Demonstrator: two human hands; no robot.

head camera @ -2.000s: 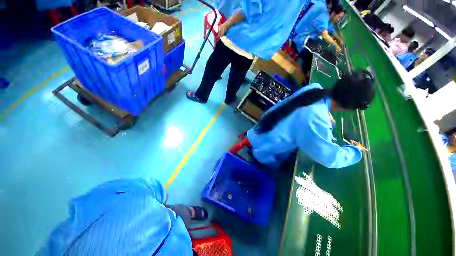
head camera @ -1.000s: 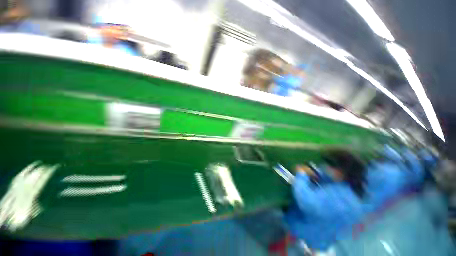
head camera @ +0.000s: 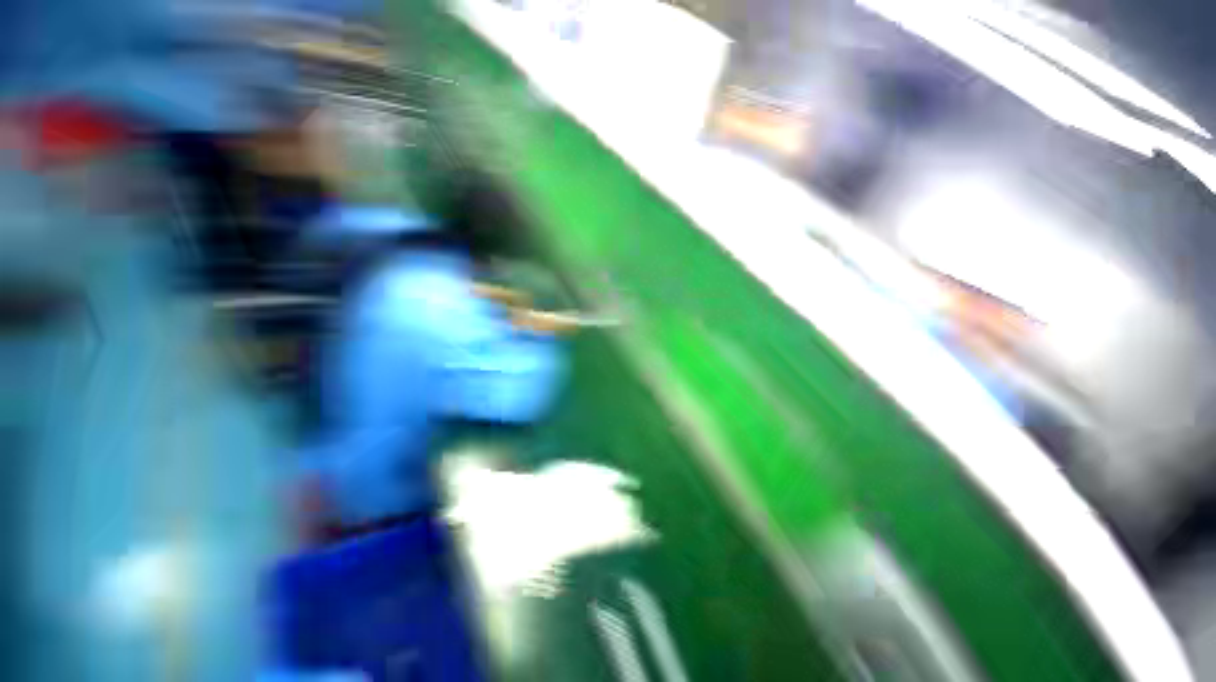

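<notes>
The picture is strongly blurred. Neither my left hand nor my right hand is in view. Nearest in front of me, two narrow white sticker strips (head camera: 636, 637) lie side by side on the dark-green bench (head camera: 727, 600) at the bottom edge. A messy white pile of sticker strips (head camera: 554, 520) lies just beyond them, near the bench's left edge. Details of the strips cannot be made out.
A person in a blue smock (head camera: 427, 353) sits at the bench's left side, hands over it. A blue crate (head camera: 380, 606) stands below that person. A bright-green panel (head camera: 747, 413) runs along the bench, with a blurred white sheet (head camera: 874, 600) near it.
The view has swung quickly back to the left along the bench. The seated person, blue crate and white pile, seen two seconds ago, show again, now further left in the picture.
</notes>
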